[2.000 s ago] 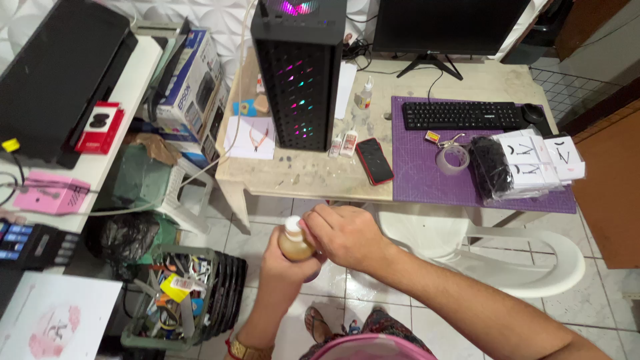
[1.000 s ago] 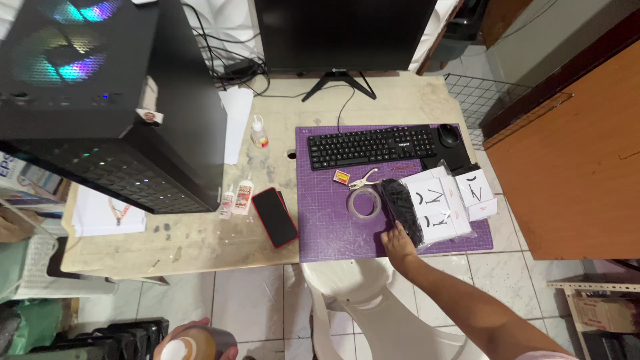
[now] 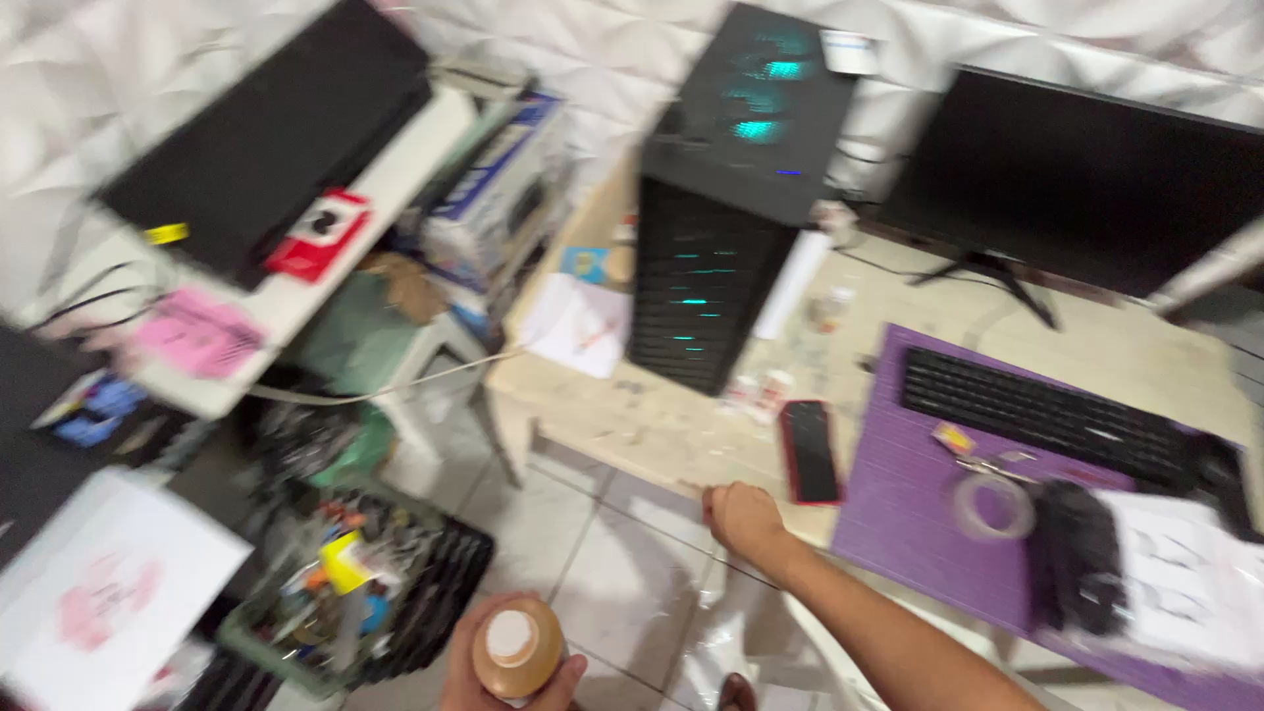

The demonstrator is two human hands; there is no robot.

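Note:
At the bottom centre my left hand [image 3: 464, 657] is wrapped around a rounded bottle [image 3: 538, 647] with a white cap and amber-brown contents. My right hand [image 3: 746, 518] is at the front edge of the pale worktable [image 3: 602, 425], its fingers curled; blur hides whether anything small is in it. Just right of that hand lies a smartphone [image 3: 812, 452] with a red edge. Small white bottles [image 3: 760, 393] stand behind it. Further right, a roll of clear tape [image 3: 992, 504] rests on the purple cutting mat [image 3: 879, 494], beside a black plastic-wrapped bundle [image 3: 1081, 563] and white printed packs [image 3: 1175, 573].
A black computer tower [image 3: 711, 267] stands on the table, with a monitor [image 3: 1076, 178] and keyboard [image 3: 1037, 410] to its right. At lower left is a crate [image 3: 267, 642] of mixed items. A pale cable [image 3: 395, 395] crosses the gap between the tables. A white plastic chair [image 3: 839, 642] is below the worktable.
My right hand was at the bottle cap two seconds ago, then at the black bundle; now it is left of the phone. My left hand keeps the bottle. The view has swung right and back left.

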